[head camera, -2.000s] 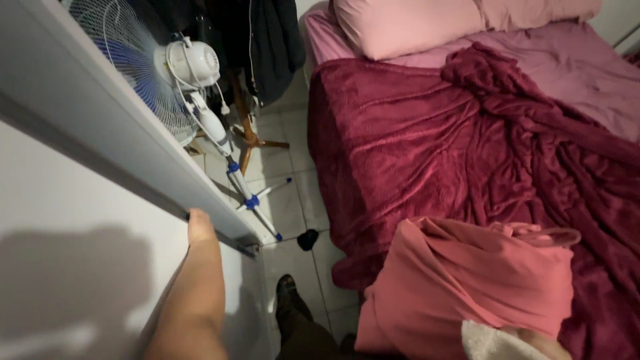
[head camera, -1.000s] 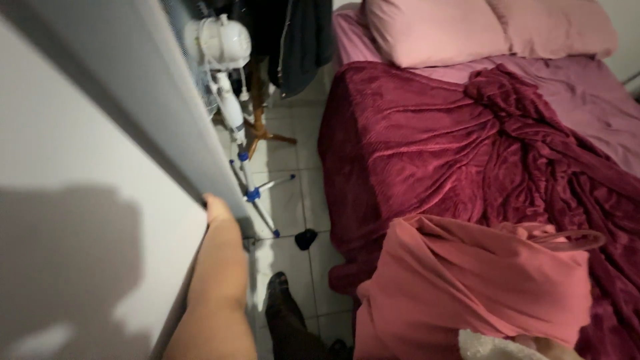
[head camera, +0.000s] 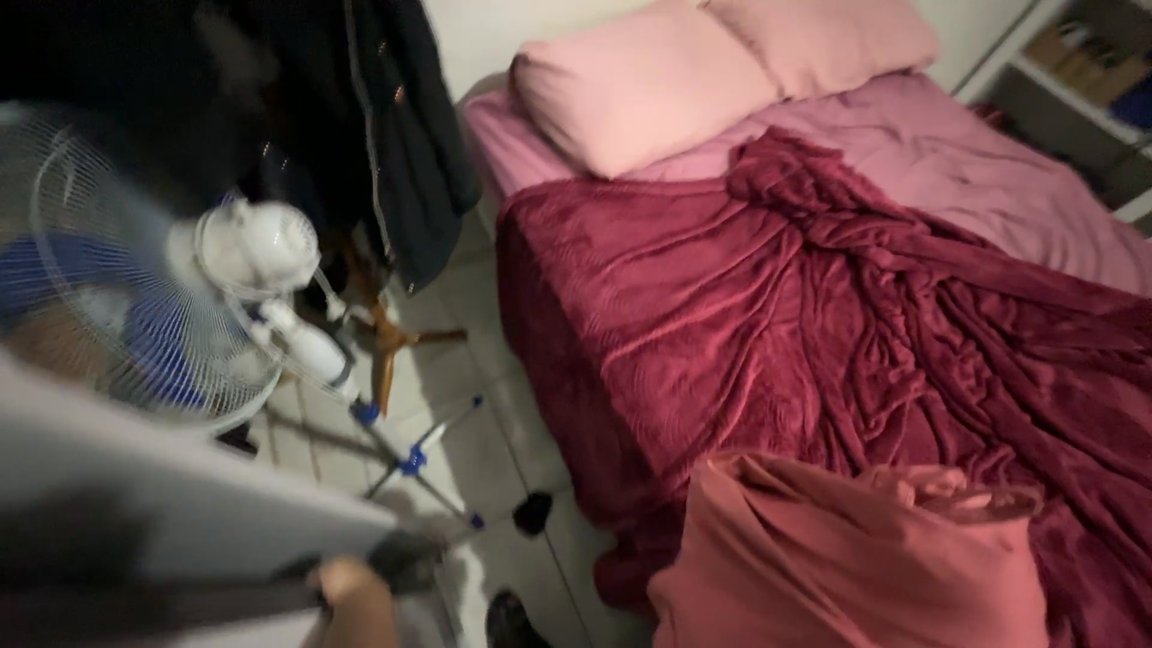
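My left hand is at the bottom left, blurred, at the edge of a pale grey door or panel; how its fingers lie is unclear. A bundle of coral-pink fabric fills the lower right, in front of a crumpled burgundy blanket on the bed. My right hand is not visible in the current view. Beyond the panel stands a white pedestal fan with blue blades and crossed feet.
Dark garments hang behind the fan, above a wooden stand's legs. Pink pillows lie at the bed's head. A small dark object is on the tiled floor near a shoe. Shelves stand at the upper right.
The panel and my left hand now appear lower, and more of the fan shows than a second ago. The light cloth and part of my right hand at the bottom have left the view.
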